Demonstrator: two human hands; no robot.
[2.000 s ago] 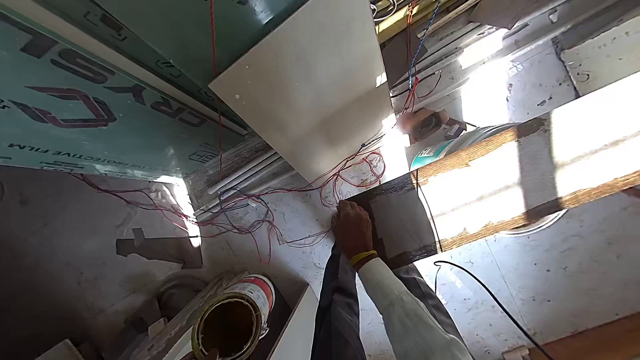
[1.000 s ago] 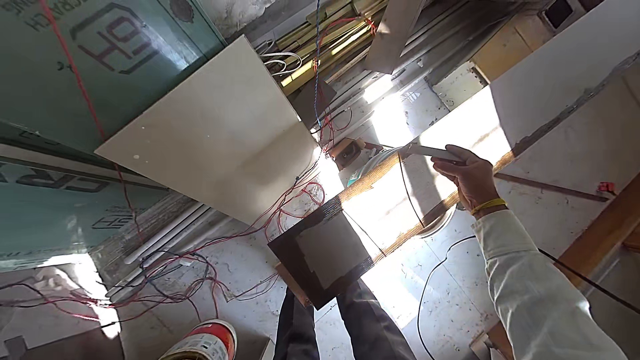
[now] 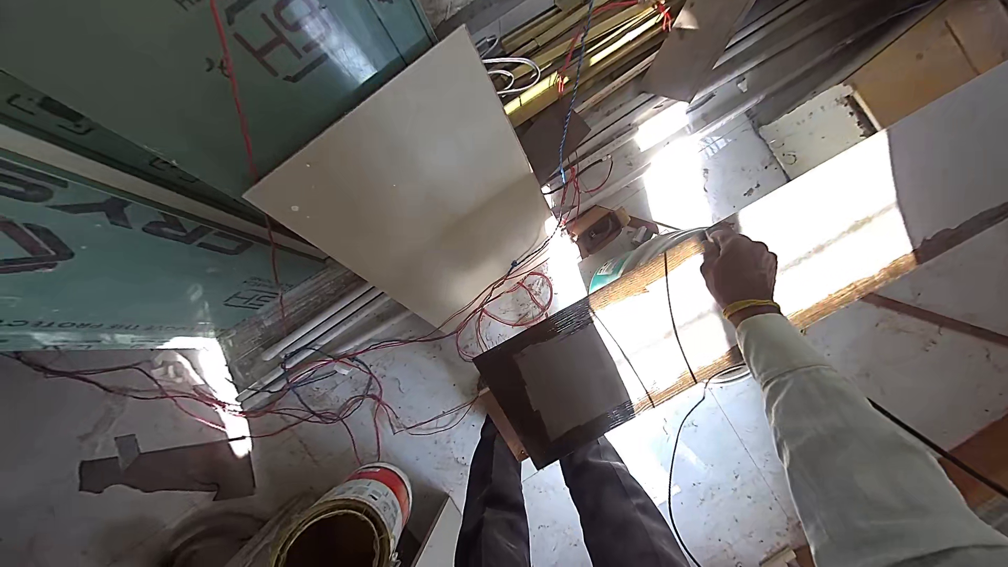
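Observation:
A long board (image 3: pixel 835 205) runs diagonally from the centre to the upper right, its middle glaring in sunlight. Brown adhesive-like coating shows along its edges, and its near end bears a dark border around a grey patch (image 3: pixel 568 386). My right hand (image 3: pixel 740 272), with a yellow band at the wrist, is closed over the board's far edge. A small piece of a flat tool (image 3: pixel 715 229) shows at its fingertips; the rest is hidden. Beneath the far edge is a round container (image 3: pixel 622 266), partly covered by the board. My left hand is out of view.
Red and blue wires (image 3: pixel 346 413) lie tangled on the floor. A beige panel (image 3: pixel 409 181) leans by green-filmed sheets (image 3: pixel 118 260). An open bucket (image 3: pixel 339 535) stands lower left, near my legs. A black cable (image 3: pixel 673 472) crosses the floor, and metal channels (image 3: pixel 614 87) lie beyond.
Two seconds ago my right hand was at the board's near end. One second ago it was raised over the board with a flat tool; now it is down at the far edge.

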